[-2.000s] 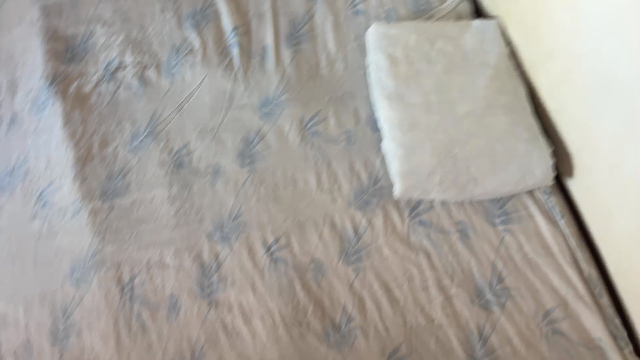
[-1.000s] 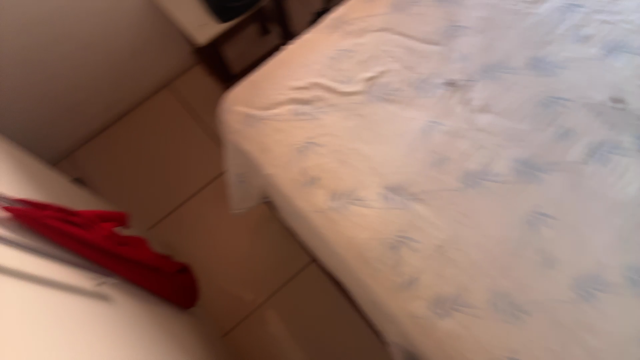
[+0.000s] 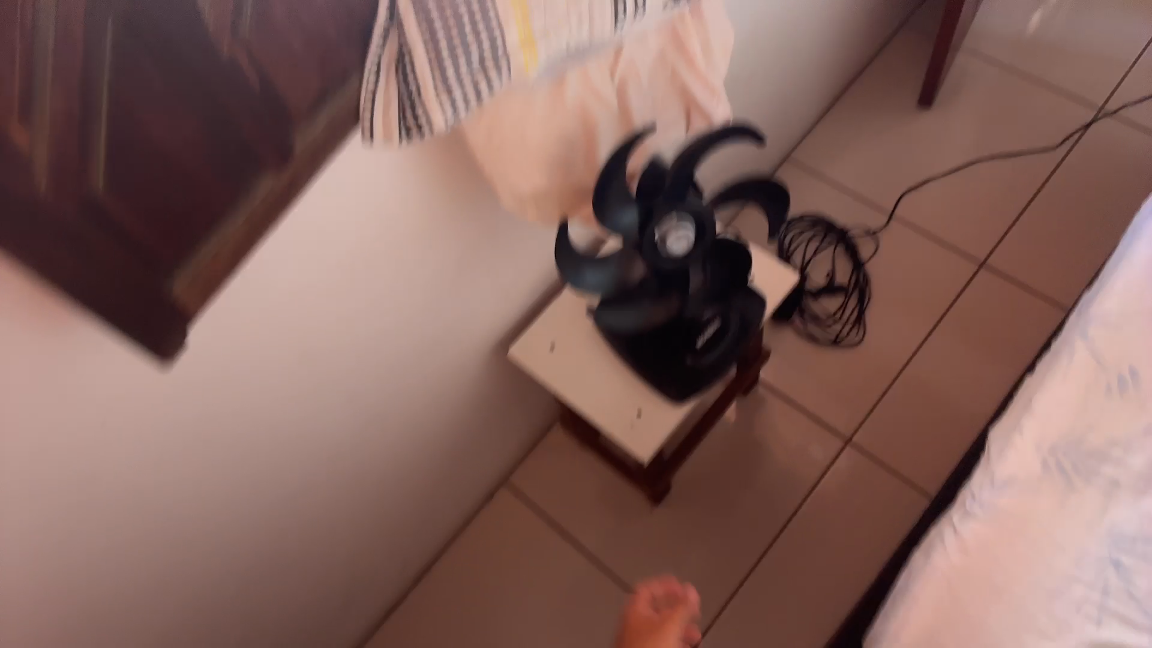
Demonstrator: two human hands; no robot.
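Note:
Neither of my hands shows in the head view. A black electric fan (image 3: pixel 675 236) with curved blades and no front guard stands on a small low table (image 3: pixel 585 373) with a pale top and dark wooden legs. Beside the table, a coiled black cable (image 3: pixel 832 288) lies on the floor, and one length of it runs off to the upper right. At the bottom edge a bare foot (image 3: pixel 661 612) rests on the tiles. Above and behind the fan hang a striped cloth (image 3: pixel 450 72) and a pale pink cloth (image 3: pixel 540 153).
A bed with a pale patterned sheet (image 3: pixel 1053 504) fills the lower right. The wall (image 3: pixel 315 468) runs along the left, with a dark wooden frame or shutter (image 3: pixel 171 180) on it. Tiled floor (image 3: pixel 810 405) lies between wall and bed. A dark wooden leg (image 3: pixel 945 54) stands at the top right.
The view has swung from the bed to the wall and floor beside it. The folded white cloth and the red cloth of the earlier frames are out of view.

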